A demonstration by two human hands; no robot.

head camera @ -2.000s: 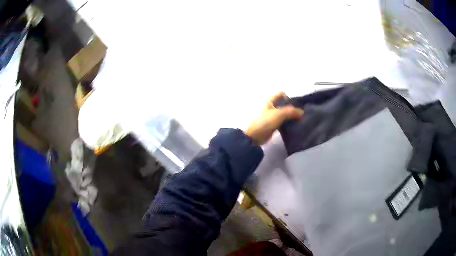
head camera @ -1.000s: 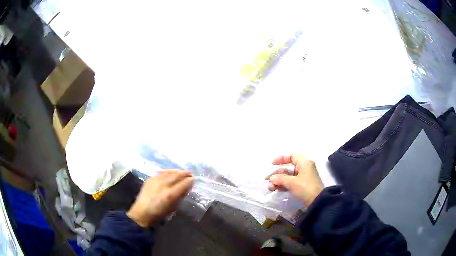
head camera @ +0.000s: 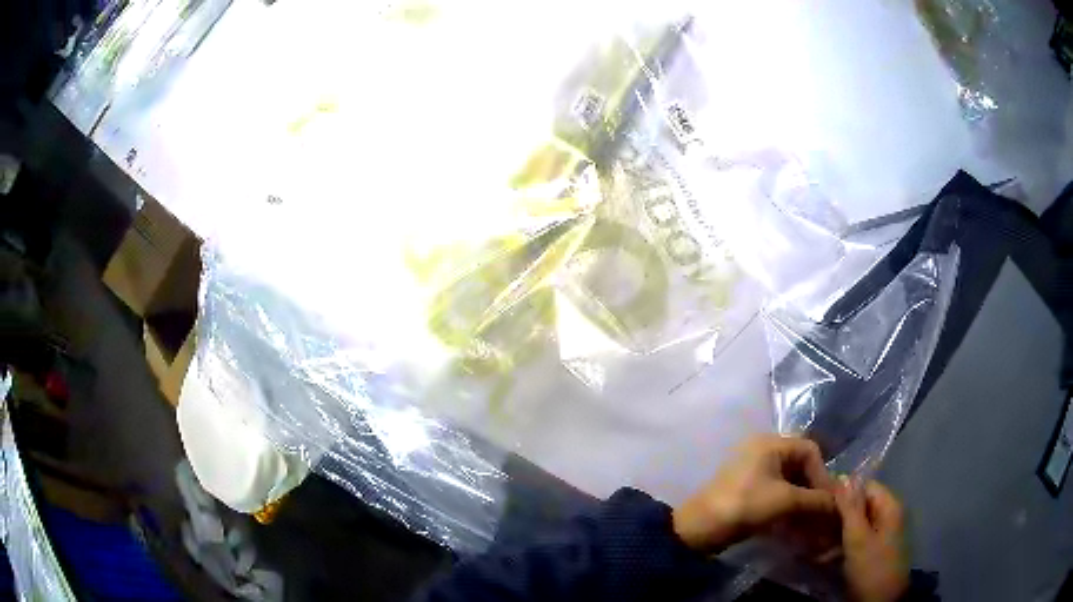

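Note:
A clear polybag with yellow printing (head camera: 612, 282) spreads over the white table, with glare on it. Its right part lies over the edge of a dark folded jacket (head camera: 865, 341). My left hand (head camera: 765, 500) and my right hand (head camera: 873, 535) are close together at the bag's near right edge, fingertips pinching the plastic. A pale paper sheet (head camera: 982, 435) lies on the jacket. A hang tag (head camera: 1059, 453) with a black border is at the right edge of view.
More shiny plastic (head camera: 353, 412) hangs over the near left table edge. A white rounded bundle (head camera: 230, 447) and a cardboard box (head camera: 153, 265) are at left. Other printed plastic (head camera: 971, 59) lies at the upper right.
My left hand has moved right, beside my right hand. The bag's near edge has been drawn right, its plastic now creased and partly over the jacket. My right hand has moved right and down.

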